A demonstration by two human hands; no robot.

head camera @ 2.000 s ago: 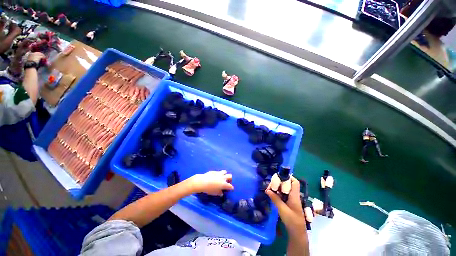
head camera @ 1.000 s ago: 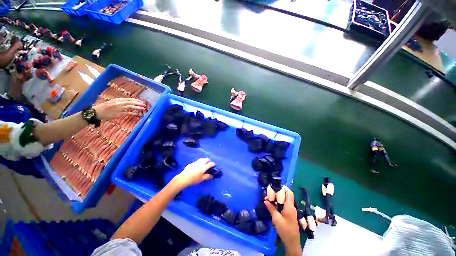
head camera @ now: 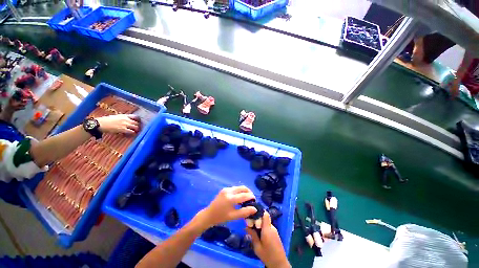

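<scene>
The blue parts tray (head camera: 210, 172) lies in front of me with black moulded pieces (head camera: 270, 180) in loose clumps along its sides. My left hand (head camera: 229, 205) holds a black moulded piece (head camera: 253, 209) over the tray's near right part. My right hand (head camera: 269, 238) holds a black and flesh-coloured leg part (head camera: 257, 224) upright under that piece. The two parts touch; the fingers hide most of the contact. More leg parts (head camera: 332, 209) lie just right of the tray.
At the left, another person's hand (head camera: 118, 124) with a watch reaches into a blue tray of flesh-coloured limbs (head camera: 79, 172). Subassemblies (head camera: 248, 120) lie on the green belt (head camera: 320, 136). A metal post (head camera: 378, 60) stands beyond it. A white bag (head camera: 425, 246) lies lower right.
My left hand has picked up a black piece from the tray and moved right, bringing it onto the leg part in my right hand. The other person's hand has come into the left tray.
</scene>
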